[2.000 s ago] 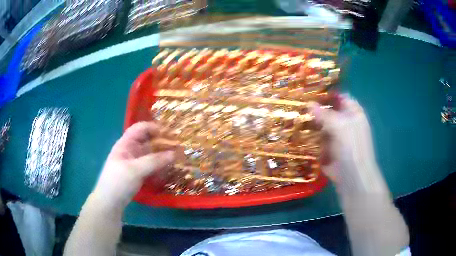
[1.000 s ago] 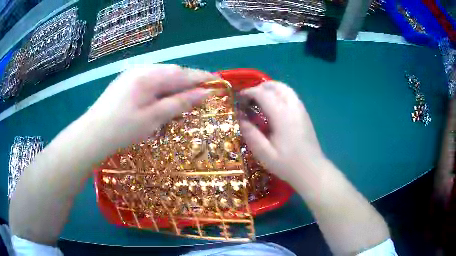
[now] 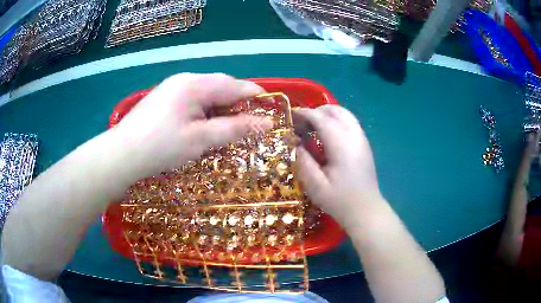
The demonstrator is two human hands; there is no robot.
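A gold sprue frame (image 3: pixel 213 205) with rows of small shiny parts lies tilted over a red basin (image 3: pixel 323 92); its near end juts past the basin's front rim. My left hand (image 3: pixel 184 121) lies over the frame's far left part, thumb and fingers at its far end. My right hand (image 3: pixel 335 160) holds the frame's far right edge, its fingertips partly hidden behind the bar. Glittering loose parts (image 3: pixel 313 222) show in the basin right of the frame. My palms hide the frame's far left part.
Silver sprue frames (image 3: pixel 18 168) lie at left. Stacked frames (image 3: pixel 157 21) and a clear bag (image 3: pixel 332 36) are along the far side, near a black object (image 3: pixel 390 59) and grey post (image 3: pixel 436 29). Loose parts (image 3: pixel 491 142), a blue tray (image 3: pixel 480 44) and another person's arm (image 3: pixel 517 201) are at right.
Since the first frame, my left hand has moved to the frame's far end and the frame has turned. Since one second ago, both hands and frame have shifted only slightly. The person's arm at right shows more.
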